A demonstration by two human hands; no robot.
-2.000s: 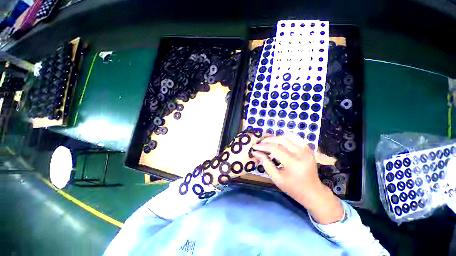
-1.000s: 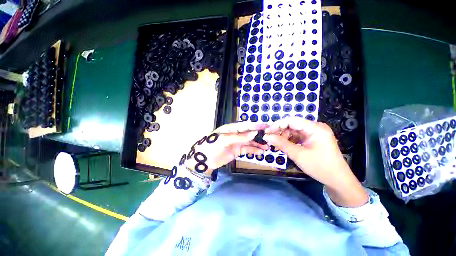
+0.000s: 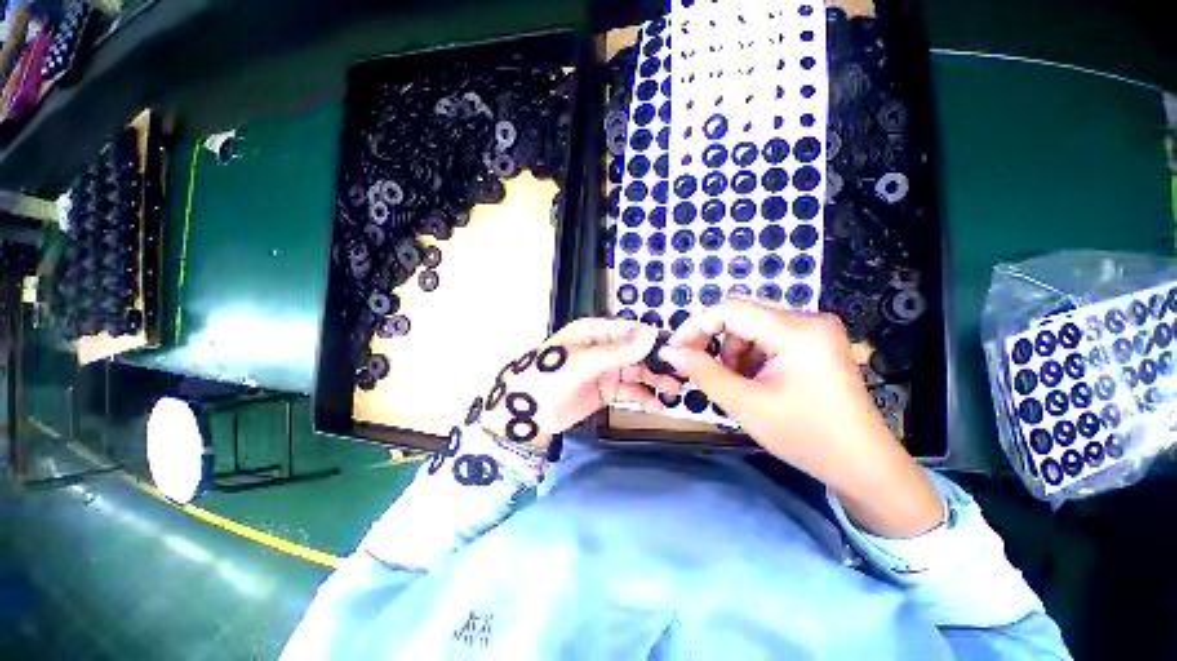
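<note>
My left hand [image 3: 568,381] and my right hand [image 3: 787,375] meet over the near edge of the right tray [image 3: 940,258]. Their fingertips pinch a small black ring part [image 3: 663,349], partly hidden by the fingers. Thin black rings [image 3: 520,416] cling to the back of my left hand, wrist and sleeve. The white sheet [image 3: 683,222] with rows of black circles lies in the right tray; its far part shows only small dots. A second such sheet shows under its left side. Loose black ring parts [image 3: 891,187] lie right of the sheets.
The left tray [image 3: 331,258] holds heaped black ring parts at its far and left sides. A clear bag [image 3: 1097,278] with a circle-printed sheet lies at right. A board of black parts [image 3: 110,345] is at far left. A white round stool [image 3: 177,448] stands lower left.
Two seconds ago my left hand lay stretched out, back up, with my right fingers at its rings. Now both hands pinch a small black part between them. The view has also shifted.
</note>
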